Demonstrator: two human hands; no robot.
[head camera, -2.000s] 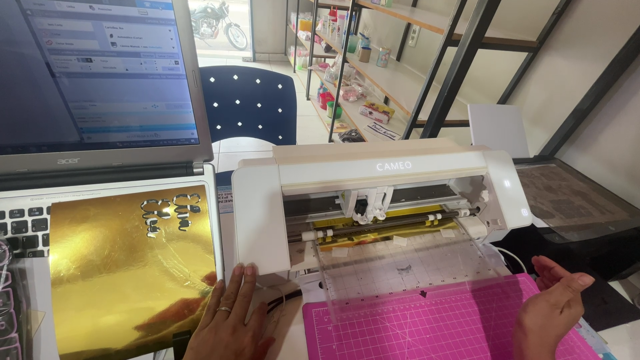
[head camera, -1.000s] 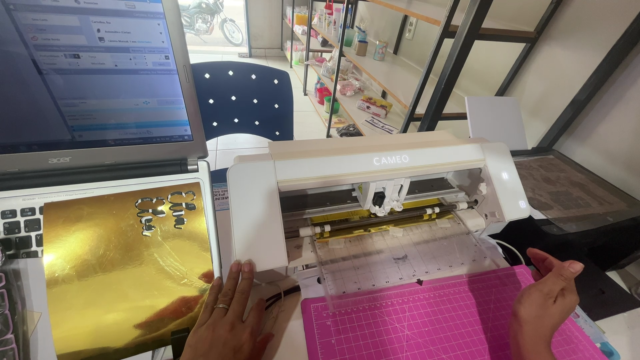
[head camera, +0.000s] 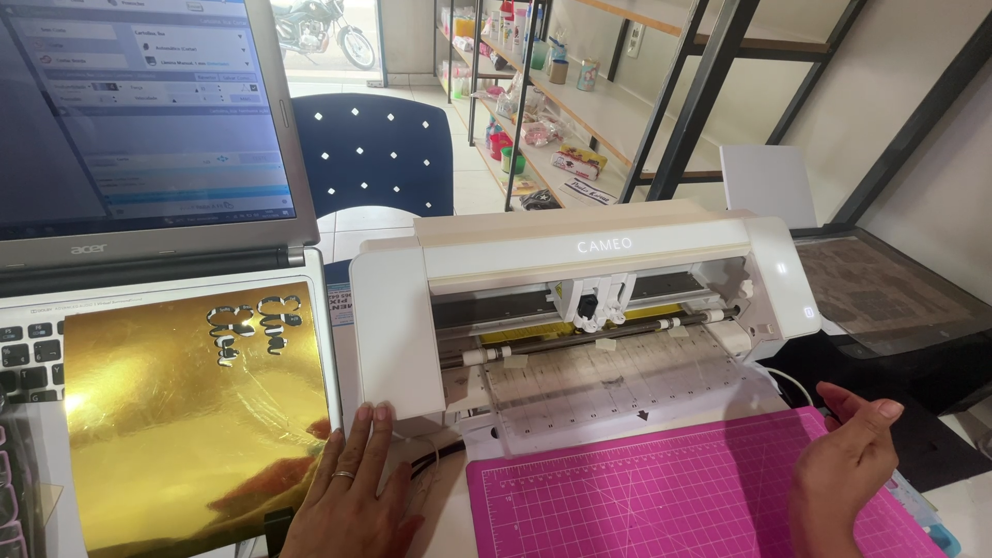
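Observation:
A white Cameo cutting machine (head camera: 604, 263) stands on the table, its tool carriage (head camera: 593, 302) near the middle of the roller bar. A clear gridded cutting mat (head camera: 612, 380) lies in it, with gold sheet visible behind the bar. My left hand (head camera: 353, 488), a ring on one finger, rests flat with fingertips at the machine's lower left corner and holds nothing. My right hand (head camera: 849, 457) hovers over the right side of the pink gridded mat (head camera: 620, 480), empty, fingers loosely curled. Shiny gold sheet (head camera: 194, 426) with cut-out lettering lies on the laptop keyboard at left.
An Acer laptop (head camera: 147, 116) stands open behind the gold sheet. Beyond the machine are a blue chair (head camera: 376, 155) and metal-framed shelves (head camera: 604, 101) with packages and jars. A dark framed panel (head camera: 899, 287) lies at right. Dark cables (head camera: 438, 459) run beside my left hand.
The mat and the gold sheet in the machine have shifted back and forth under the roller bar, and the tool carriage has moved sideways. My hands have stayed in nearly the same places.

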